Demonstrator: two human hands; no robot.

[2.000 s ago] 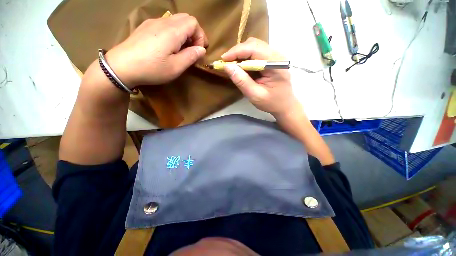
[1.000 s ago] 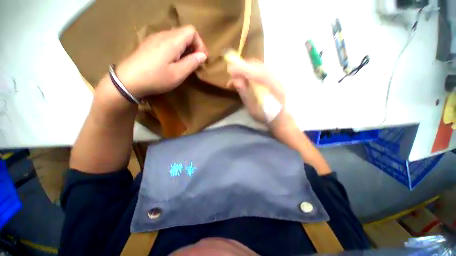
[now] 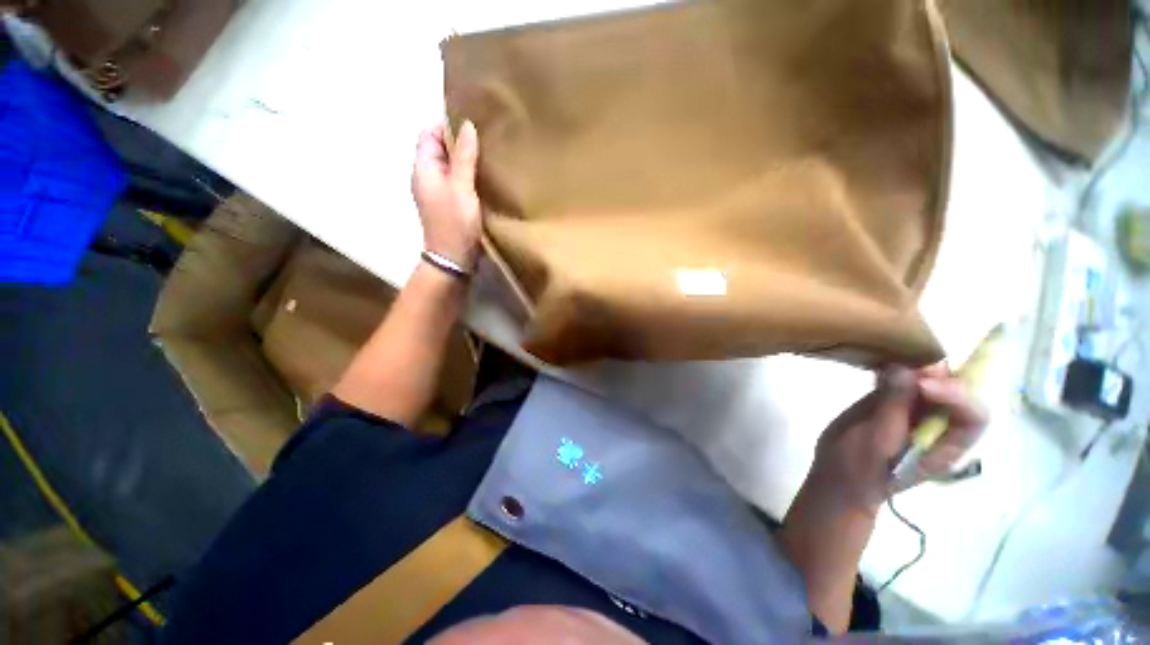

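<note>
A large brown bag body (image 3: 681, 164) is spread over the white table, with a small pale label (image 3: 701, 281) on its panel. My left hand (image 3: 449, 195) grips the bag's left edge. My right hand (image 3: 898, 422) pinches the bag's lower right corner and also holds the cream-yellow burner pen (image 3: 955, 393), its body slanting across the fingers. A thin cord hangs below the right hand. The exact finger contact at the corner is blurred.
The white table (image 3: 303, 114) runs underneath. Another brown bag (image 3: 1053, 63) lies at the upper right, more at the upper left. A black adapter (image 3: 1095, 387) is at the right. An open carton (image 3: 208, 321) with brown bags stands below left, near a blue crate (image 3: 51, 176).
The view has swung left. The bag is now spread out between my hands. My left hand has moved to its left edge and my right hand to its lower right corner, still with the pen.
</note>
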